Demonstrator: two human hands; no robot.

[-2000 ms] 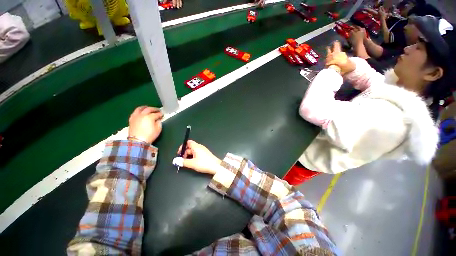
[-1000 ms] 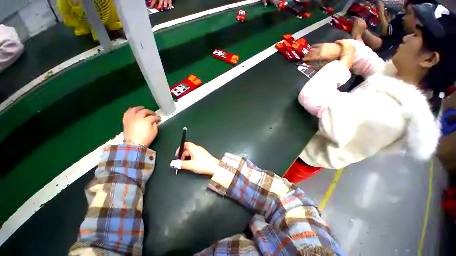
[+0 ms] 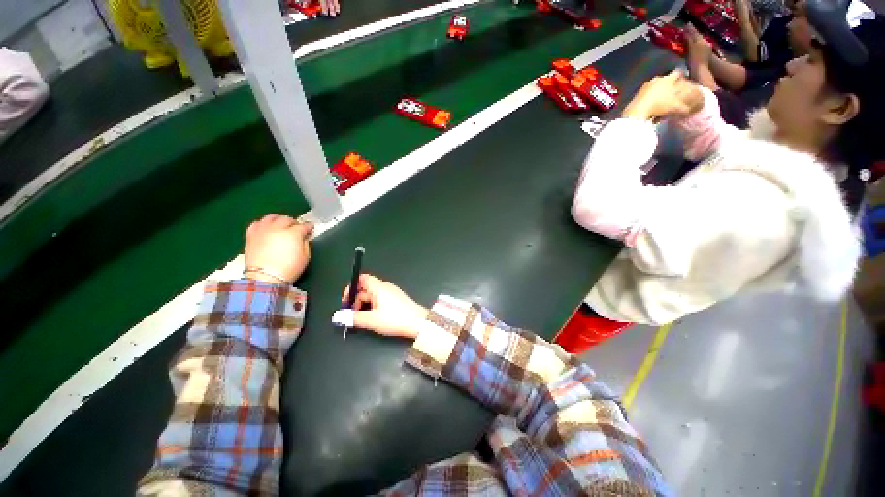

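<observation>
My right hand [image 3: 383,308] holds a thin dark pen [image 3: 356,274] nearly upright over the dark bench [image 3: 456,233]. A small white piece [image 3: 343,317] is at its fingertips. My left hand [image 3: 278,247] rests on the white edge rail beside the foot of the white post, holding no object that I can see; its fingers are partly curled. On the green belt, one red workpiece [image 3: 353,169] lies just beyond the rail, partly behind the post. Another red workpiece [image 3: 423,113] with a white panel lies farther along.
The white post [image 3: 283,107] stands on the edge rail [image 3: 136,342]. A neighbour in a white vest with pink sleeves [image 3: 718,223] is at the right, by a pile of red pieces [image 3: 579,86]. A yellow fan [image 3: 167,31] is across the belt. More workers are at the upper right.
The red workpieces on the belt have shifted left, the nearest now partly behind the post. The neighbour's hands have moved. My hands are nearly unchanged.
</observation>
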